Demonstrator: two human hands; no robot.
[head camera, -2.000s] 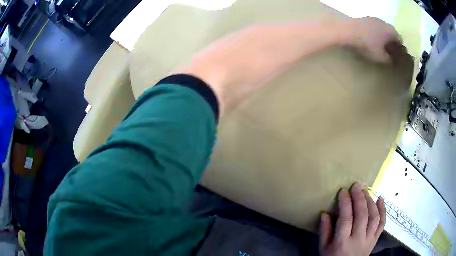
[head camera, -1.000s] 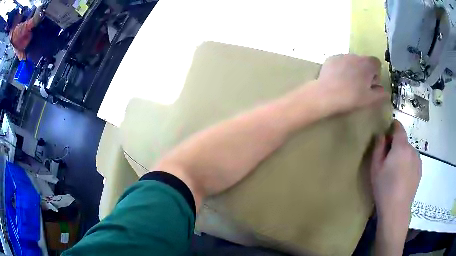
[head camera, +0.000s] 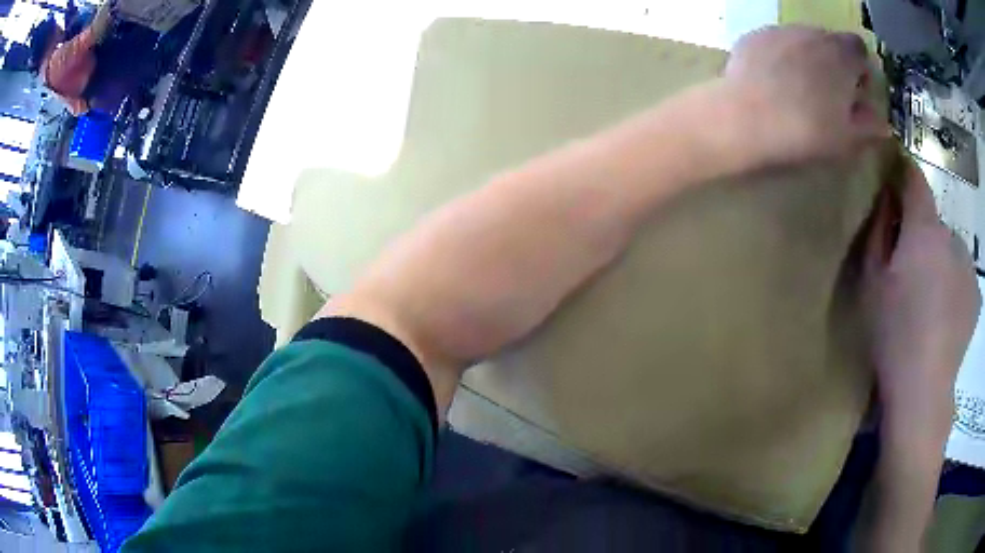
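A large beige cover panel with a notched corner lies across the white table and hangs over its near edge. My left hand reaches across it and grips its right edge, fingers curled. My right hand is just below, at the same edge, with the panel's border between thumb and fingers. The edge is bunched between the hands. The needle plate shows just right of my hands. The needle is not clearly visible.
The white table extends behind the panel, with a yellow strip at the top. Another beige piece hangs at the table's left edge. Blue bins stand at the left. A person is at the far upper left.
My right hand has left the panel's near corner and moved up to the edge beside my left hand. The panel has shifted and turned, its notched corner now showing. The view has tilted.
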